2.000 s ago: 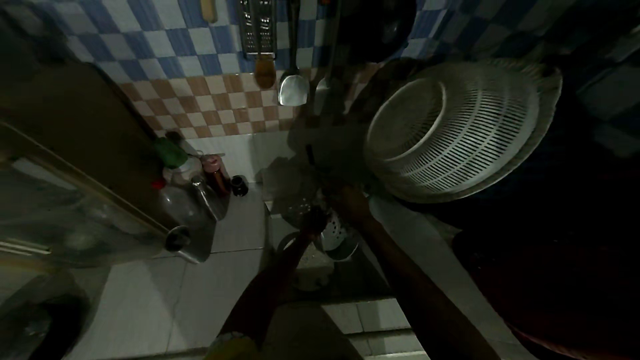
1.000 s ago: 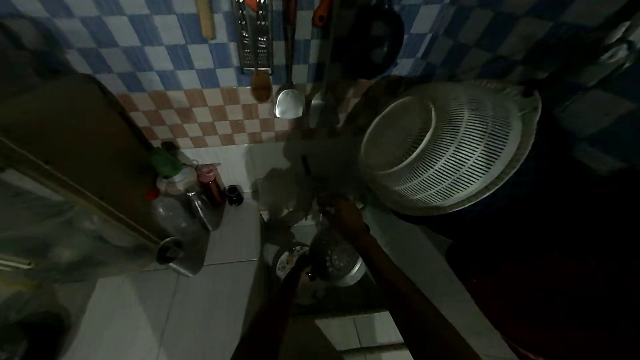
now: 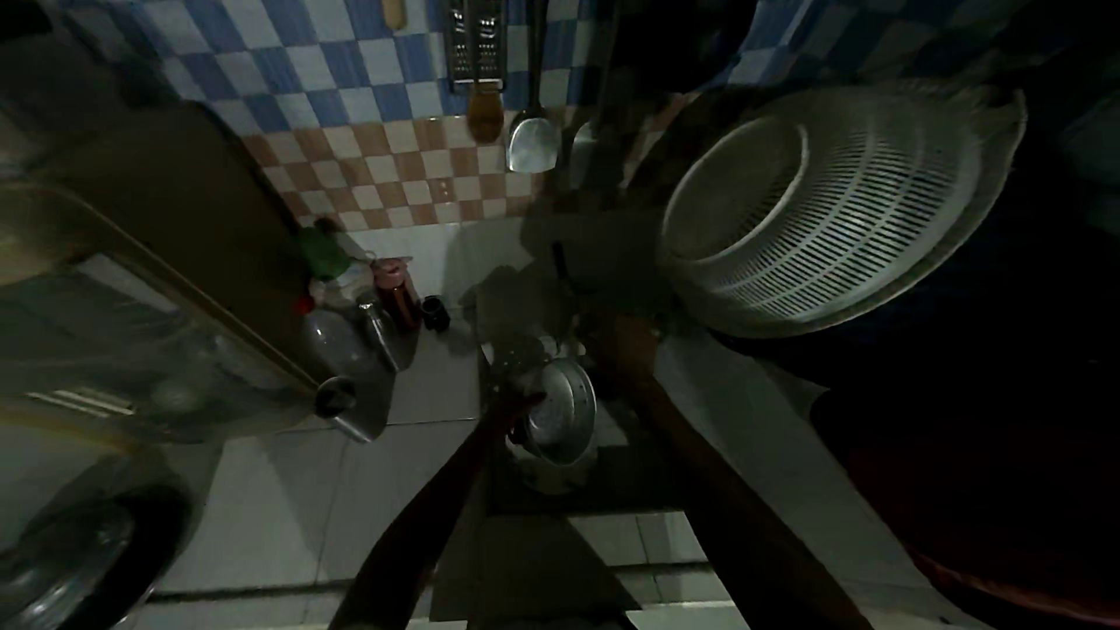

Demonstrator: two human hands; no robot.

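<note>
My left hand (image 3: 516,411) grips the rim of a round metal pan or lid (image 3: 564,411), which is tilted on its side over the sunken basin (image 3: 507,494). Beneath it, near the basin's front, a pale bowl (image 3: 556,477) partly shows. My right hand (image 3: 623,346) is farther back and to the right, near a dark tap handle (image 3: 558,260); deep shadow hides its fingers and whatever they touch.
A large white plastic colander basket (image 3: 840,210) leans at the right. Bottles, among them a pinkish-red one (image 3: 396,293), and a metal cup (image 3: 337,398) stand on the left tiled counter (image 3: 262,499). A steel turner (image 3: 532,144) and a grater (image 3: 475,44) hang on the tiled wall.
The round metal piece in my left hand has turned from lying fairly flat to standing on its side. My right hand stays toward the back of the basin.
</note>
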